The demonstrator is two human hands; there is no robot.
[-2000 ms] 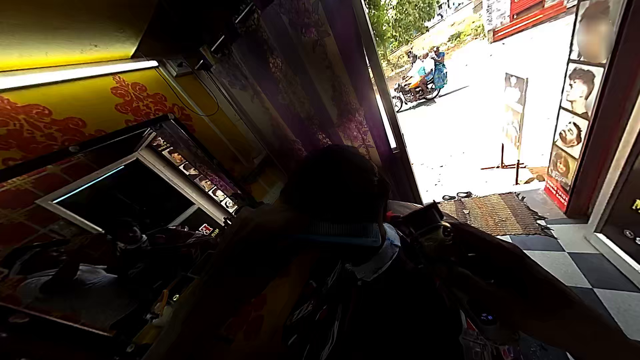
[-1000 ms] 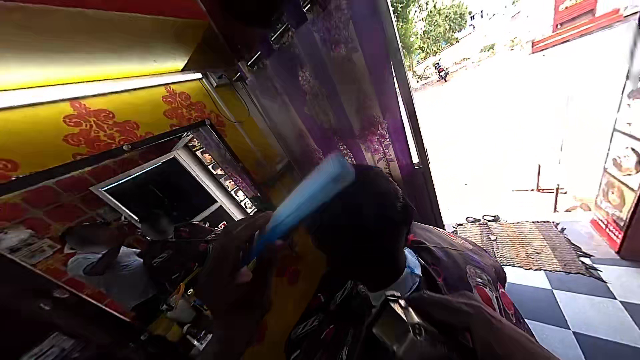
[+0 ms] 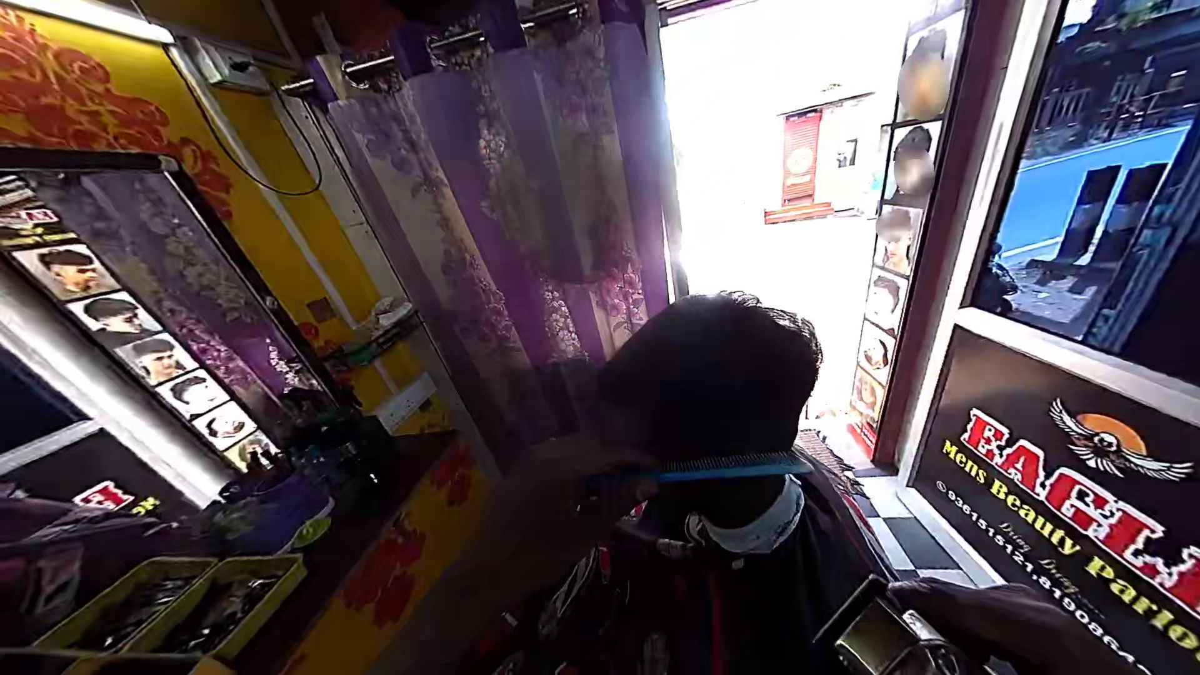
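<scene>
My left hand (image 3: 572,487), in deep shadow, is closed on a blue comb (image 3: 731,466). The comb lies level across the back of a seated person's head (image 3: 717,375), at the lower hair, teeth upward. A pale neck strip (image 3: 750,527) wraps the person's neck above a dark patterned cape (image 3: 741,609). At the lower right my right hand (image 3: 994,609) grips a metallic hair clipper (image 3: 891,637), apart from the head and beside the caped shoulder.
Yellow trays (image 3: 225,609) of small tools and a purple container (image 3: 281,511) stand on the counter at left, under a mirror (image 3: 187,281). A purple curtain (image 3: 525,187) hangs ahead, beside the bright doorway. A glass-and-panel partition (image 3: 1050,450) is at right.
The comb, raised beside the head a second ago, now lies across the lower back of the head. The clipper has moved away from the neck toward the right. The view has turned.
</scene>
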